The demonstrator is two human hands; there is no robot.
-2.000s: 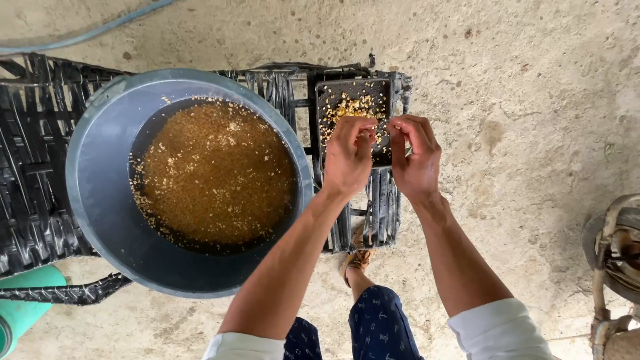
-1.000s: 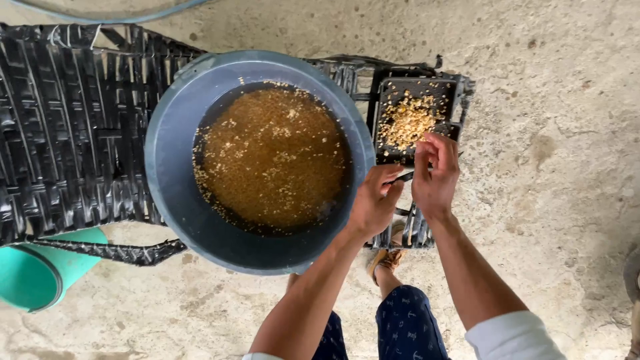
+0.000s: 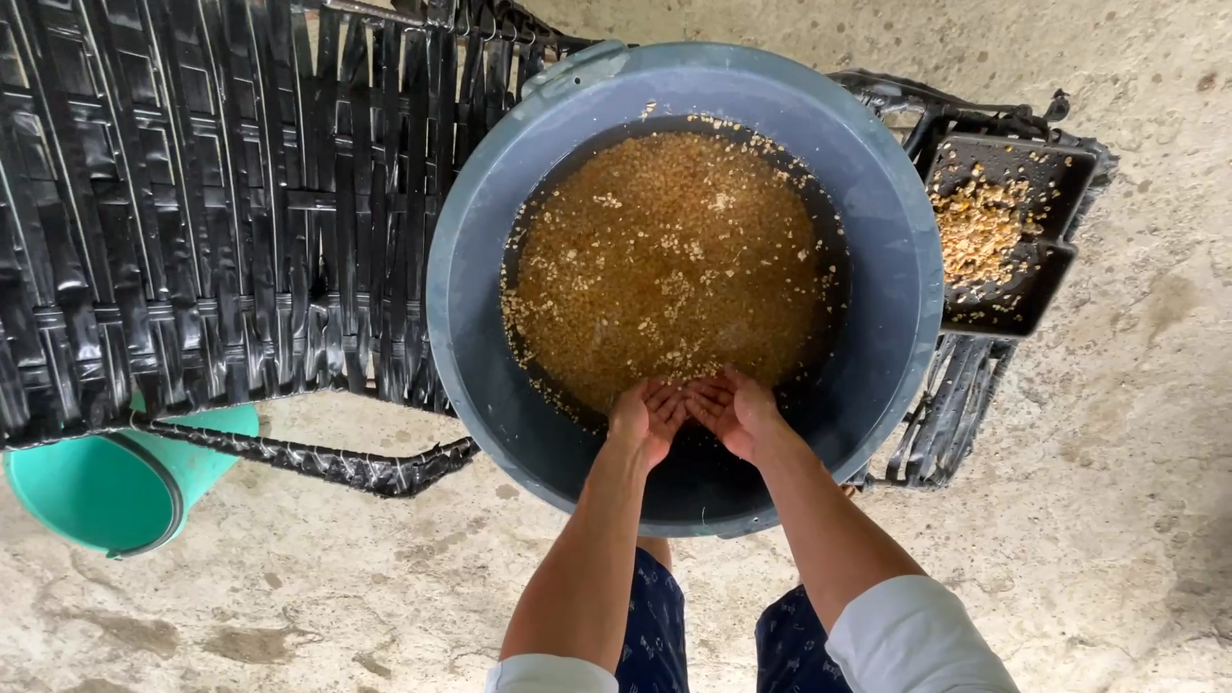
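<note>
A large round grey-blue plastic basin (image 3: 890, 289) holds brown grain (image 3: 664, 250) under water, with pale bits floating on top. Both hands are inside the basin at its near side, palms up and side by side in a cupped shape. My left hand (image 3: 654, 419) touches the water at the near edge of the grain, fingers slightly curled. Close beside it, my right hand (image 3: 730, 412) has its fingertips at the floating bits. No scooped grain can be made out in either palm. Right of the basin lies a black plastic tray (image 3: 1054, 207) with yellowish kernels and pale bits (image 3: 982, 231).
The basin rests on a black woven-strap lounge chair (image 3: 241, 202), whose wrapped armrest (image 3: 327, 462) sticks out at the left. A green plastic bucket (image 3: 96, 491) lies on its side on the concrete floor (image 3: 337, 597). My legs are just below the basin.
Both hands have moved left from near the black tray into the basin, and they now lie palms up at the water. The view has shifted, so the basin appears further right.
</note>
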